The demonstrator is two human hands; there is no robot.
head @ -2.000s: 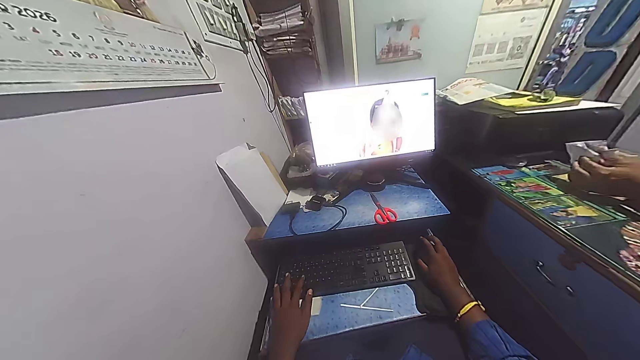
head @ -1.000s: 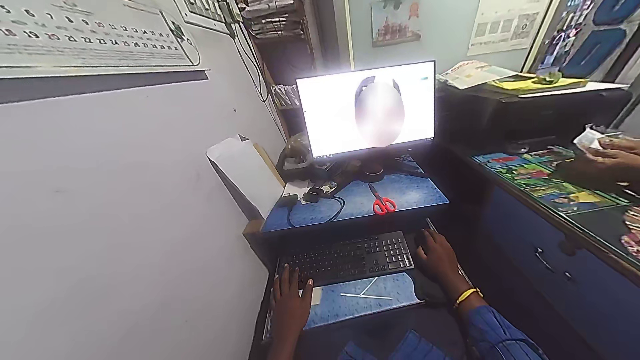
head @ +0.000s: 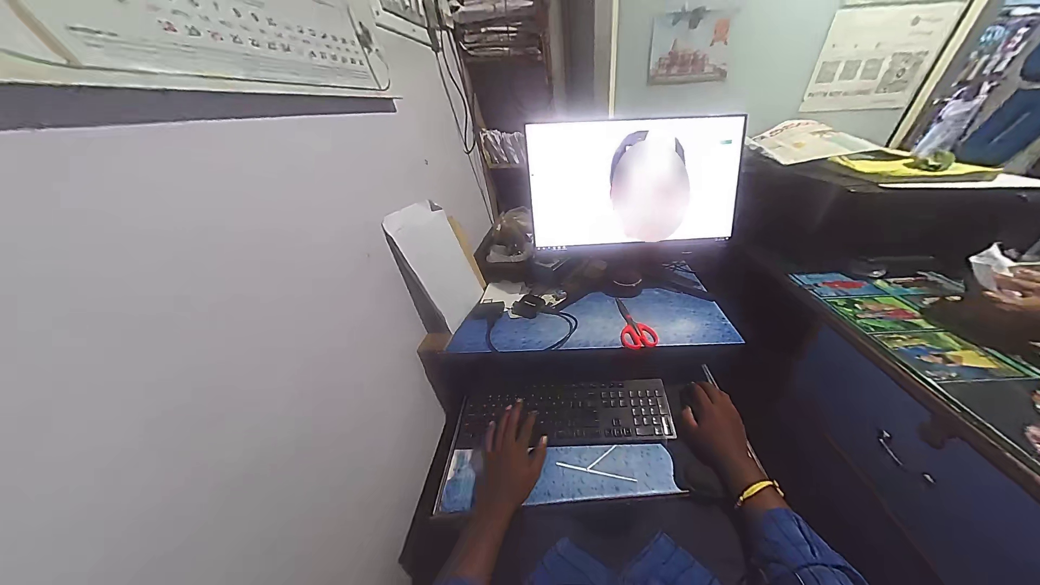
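Note:
My left hand lies palm down with fingers apart over the lower left part of a black computer keyboard. To the keyboard's right, my right hand rests curled over a dark thing, probably a computer mouse, mostly hidden under it. A yellow band circles my right wrist. Behind the keyboard stands a lit monitor showing a blurred picture of a person's head. Red-handled scissors lie on the blue desk top before the monitor. Thin white strips lie on the blue surface below the keyboard.
A black cable curls beside the scissors. White papers lean on the left wall. At right, a counter bears colourful pictures, and another person's hands hold something white there. A black machine stands behind it, with papers on top.
The monitor's picture has grown from a smaller figure to a large head. My left hand has moved from the keyboard's left end toward its middle. My right hand stays beside the keyboard.

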